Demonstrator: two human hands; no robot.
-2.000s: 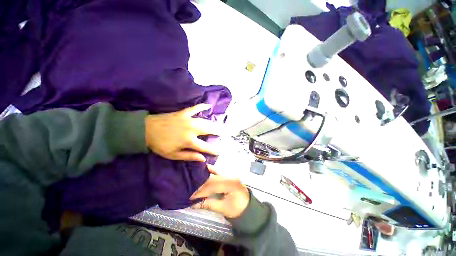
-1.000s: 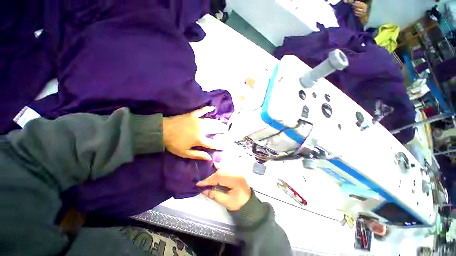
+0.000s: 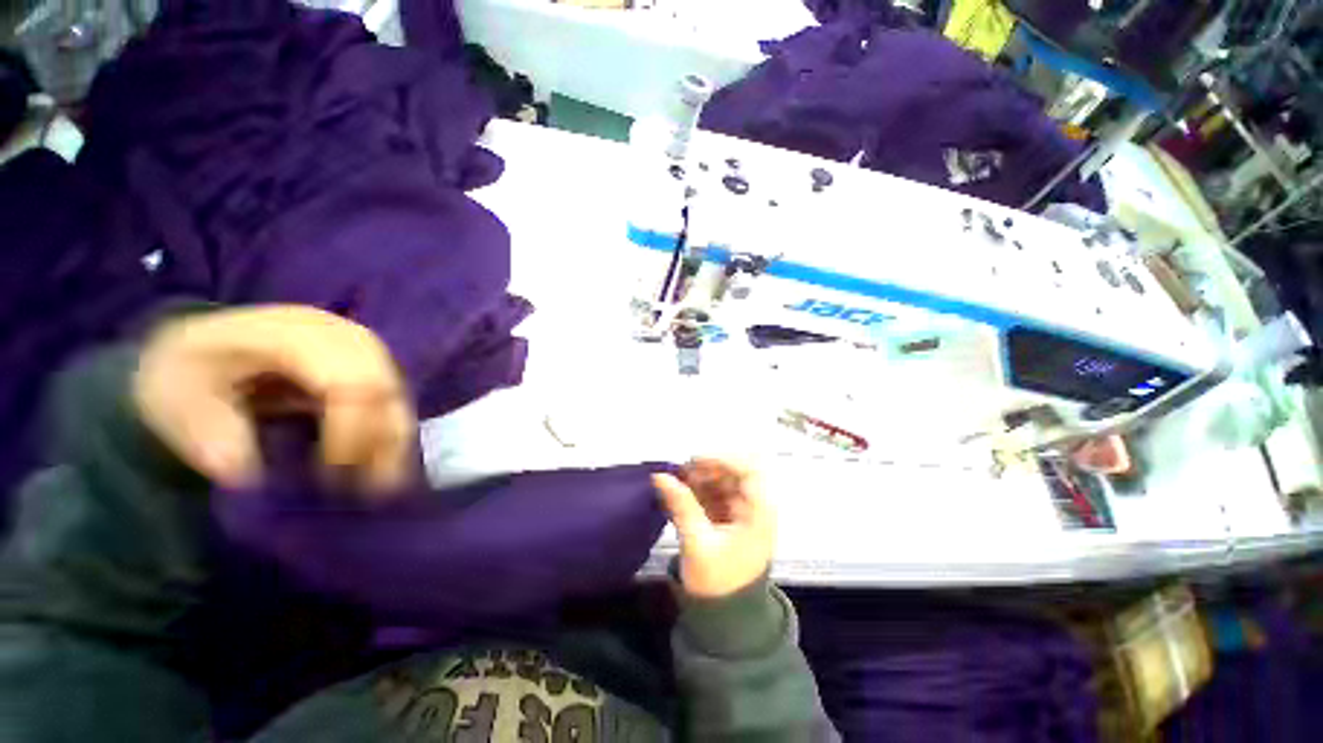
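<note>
My left hand (image 3: 283,399), blurred, holds part of a dark purple garment (image 3: 479,544) at the left, in front of my body. My right hand (image 3: 718,526) pinches the garment's other end near the table's front edge. The cloth is stretched between my hands, away from the needle area. The white sewing machine (image 3: 900,298) with a blue stripe and "JACK" lettering stands beyond my right hand. Its presser foot and needle area (image 3: 689,337) has no cloth under it. My left fingertips are partly hidden by blur and cloth.
A large heap of purple cloth (image 3: 319,218) lies on the table's left part. Red and silver snips (image 3: 824,430) lie right of the needle. A small dark tray (image 3: 1077,494) is at the right end. More purple cloth (image 3: 885,102) lies behind the machine, and some hangs below the table.
Both hands have left the needle area with the cloth. My left hand moved left and towards my body; my right hand now grips the cloth's end. The view has turned, showing more of the machine.
</note>
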